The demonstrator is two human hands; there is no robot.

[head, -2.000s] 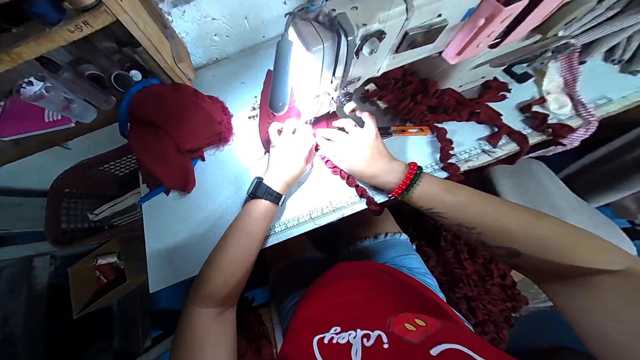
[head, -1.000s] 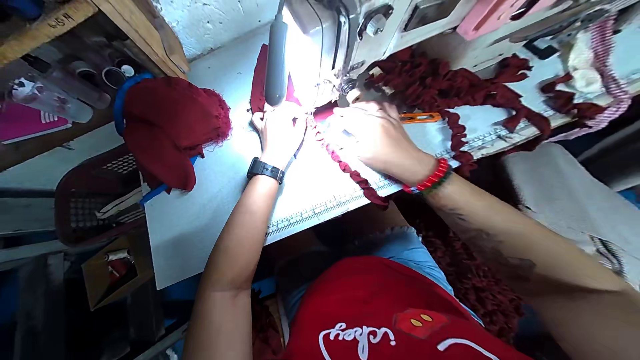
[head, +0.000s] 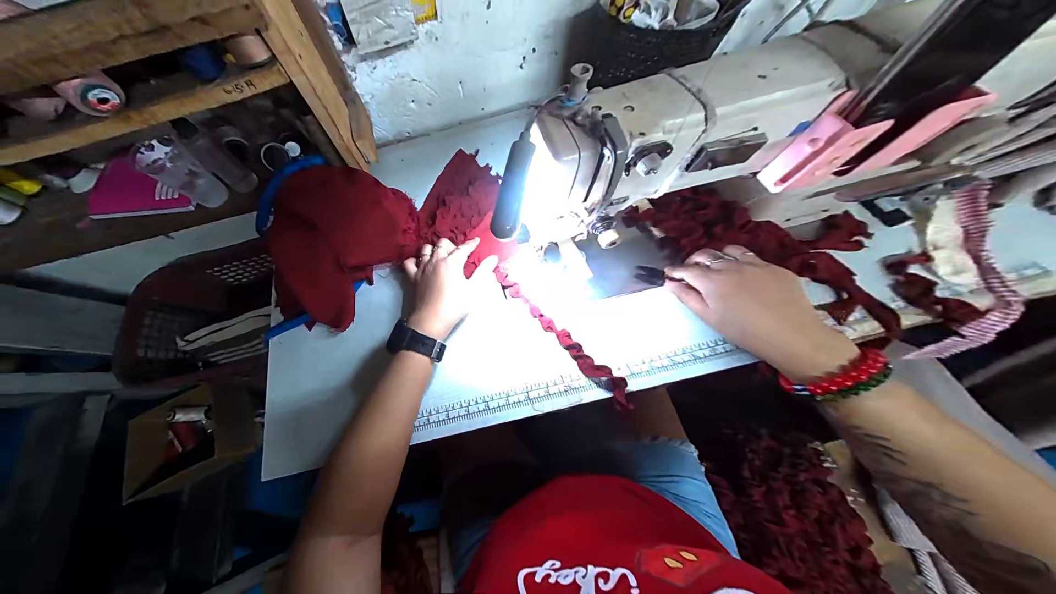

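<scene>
My left hand [head: 445, 285] lies with spread fingers on dark red ruffled fabric [head: 464, 202], left of the sewing machine [head: 577, 157]. A twisted red fabric strip [head: 569, 342] runs from beside that hand over the table toward its front edge. My right hand [head: 738, 301] holds a small dark tool [head: 650, 275], its kind unclear, right of the needle area. Glare from the lamp [head: 513, 188] hides the needle and presser foot. Behind my right hand lies a heap of dark red ruffled strips [head: 709, 223].
A red cloth bundle [head: 338, 239] hangs at the table's left end above a plastic basket [head: 148, 330]. Wooden shelves [head: 247, 82] with thread and bottles stand at the upper left. A measuring tape [head: 511, 400] runs along the table's front edge. A pink holder [head: 825, 148] is at the right.
My right hand has moved right, away from the needle area, and now holds a dark tool. The orange-handled tool seen beside it earlier is no longer visible. More ruffled fabric shows by my left hand.
</scene>
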